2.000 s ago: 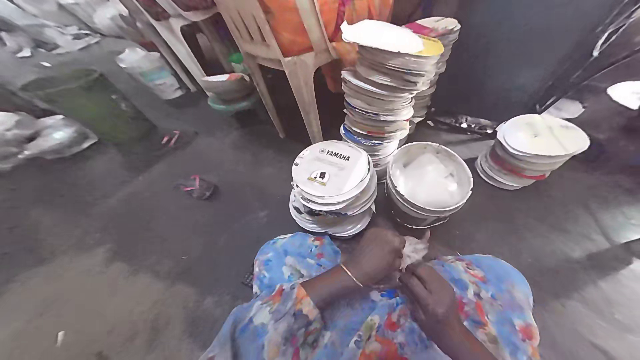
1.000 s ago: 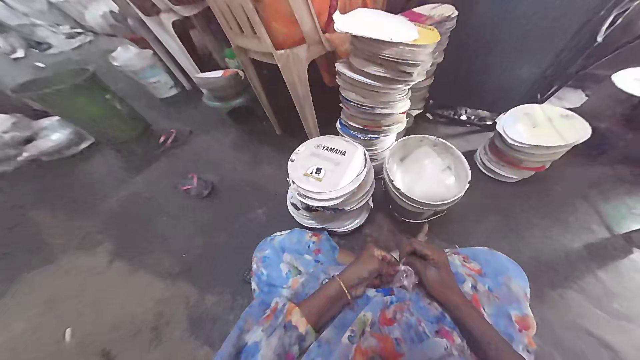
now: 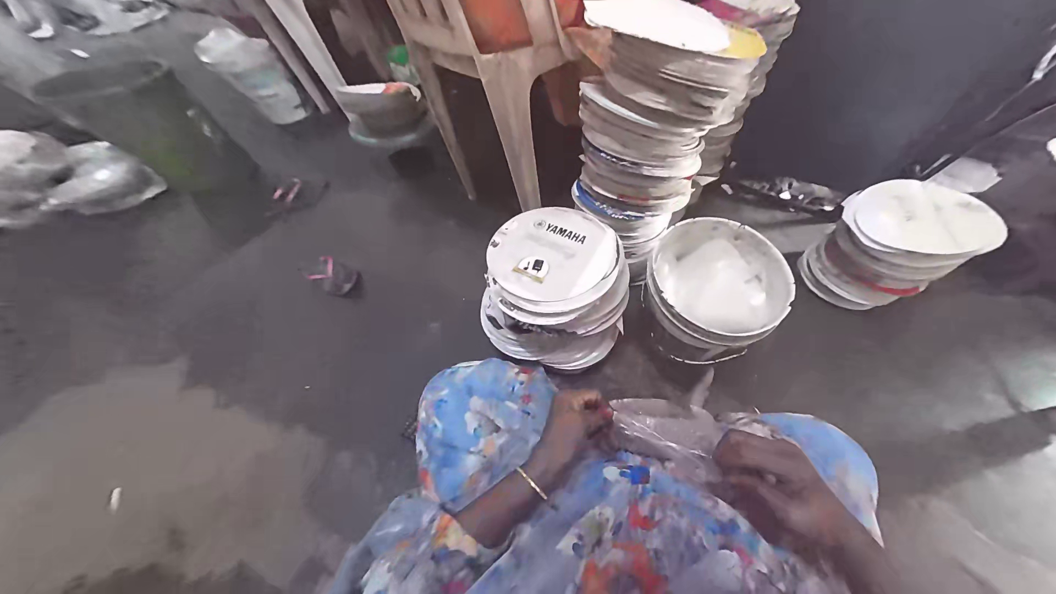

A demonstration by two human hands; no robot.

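Note:
A clear, crinkled plastic bag or sheet [image 3: 668,427] is stretched between my two hands above my lap, over blue floral cloth [image 3: 487,412]. My left hand [image 3: 575,425], with a thin bangle at the wrist, grips its left end. At the right end, my right hand [image 3: 763,474] holds it with curled fingers. Just beyond my left knee stands a stack of round discs [image 3: 553,256], the top one white and bearing printed writing. To its right is a bucket [image 3: 719,285] with pale, whitish contents; what they are I cannot tell.
A tall, leaning stack of round discs [image 3: 643,140] rises behind the bucket, near a plastic chair [image 3: 511,107] with a person in orange. A shorter stack [image 3: 903,239] stands at right. Slippers [image 3: 334,275], a green tub [image 3: 136,124] and filled plastic bags [image 3: 103,177] are at left.
My hands were close together around a small crumpled piece of plastic; now they are apart, with the plastic spread between them.

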